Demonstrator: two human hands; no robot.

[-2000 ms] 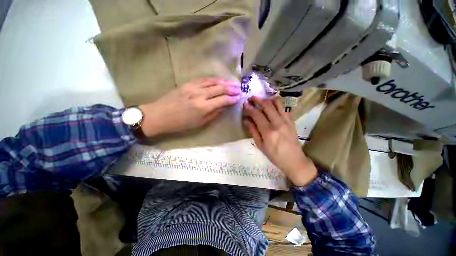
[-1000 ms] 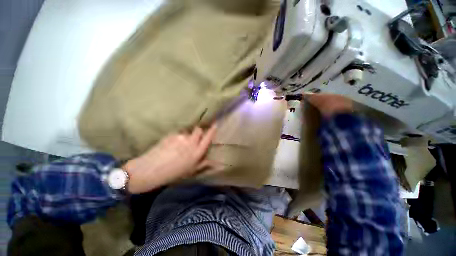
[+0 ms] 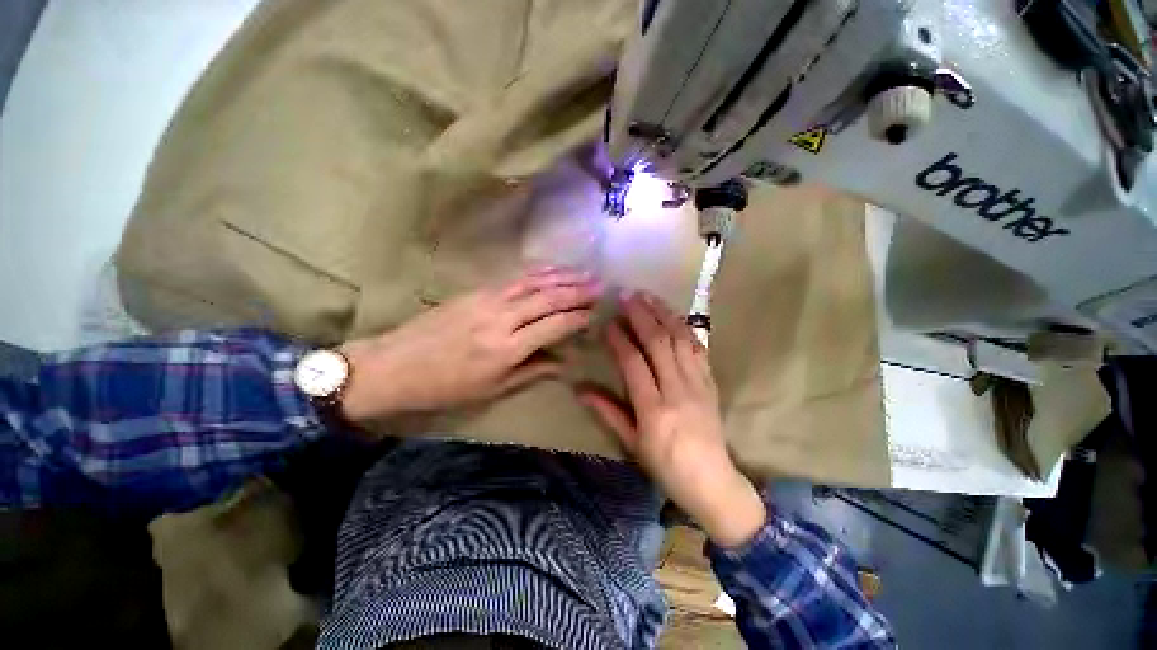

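A large khaki panel (image 3: 305, 165) covers the bed and table under the machine head and reaches the table's front edge. The presser foot and needle (image 3: 618, 191) stand over it in bright violet-white light. My left hand (image 3: 489, 337) lies flat on the cloth, fingertips just in front of the needle area. My right hand (image 3: 666, 400) lies on the cloth to its right, fingers spread, fingertips close to my left hand's. Neither hand pinches the cloth visibly. A short slit-like line shows on the panel at the left.
The white machine head marked "brother" (image 3: 990, 197) fills the upper right, with a tension knob (image 3: 901, 112). Small khaki pieces (image 3: 1068, 396) lie at the table's right end. More khaki cloth (image 3: 235, 571) hangs at lower left. A wooden surface (image 3: 692, 597) is at lower centre.
The panel has been turned and spread, now covering the table on both sides of the needle. My right hand came back from under the machine head onto the cloth; my left hand moved towards the needle.
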